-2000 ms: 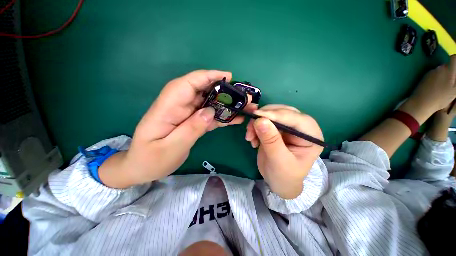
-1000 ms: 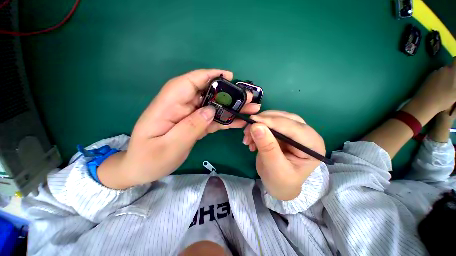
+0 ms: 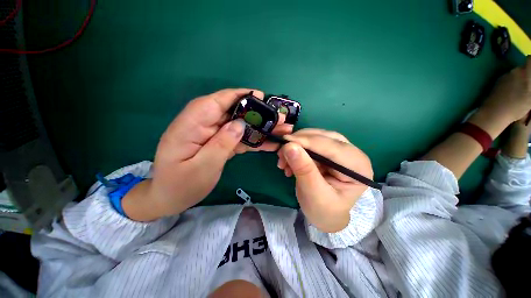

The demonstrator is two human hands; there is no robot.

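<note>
My left hand [image 3: 195, 145] holds an opened smartwatch between thumb and fingers. Its nearer half [image 3: 255, 118] is a dark rounded square with a green-yellow round patch. The other half [image 3: 287, 110], with a shiny rim, lies just to the right and behind, by my left fingertips. My right hand [image 3: 323, 174] grips black tweezers [image 3: 343, 169] like a pen. Their tip reaches the lower right part of the nearer half. The exact contact at the tip and any flex cable between the halves are too small to tell.
Several watch units [image 3: 473, 39] lie at the top right of the green mat [image 3: 174, 46], near a yellow line [image 3: 502, 20]. A neighbour's arm with a red wrist strap [image 3: 476, 137] is at right. A grey box [image 3: 43, 192] stands at left, with a red wire [image 3: 75, 36] above.
Both hands, with the watch and tweezers, have shifted slightly left. The nearer half is tilted a little differently than two seconds ago. The grips are unchanged.
</note>
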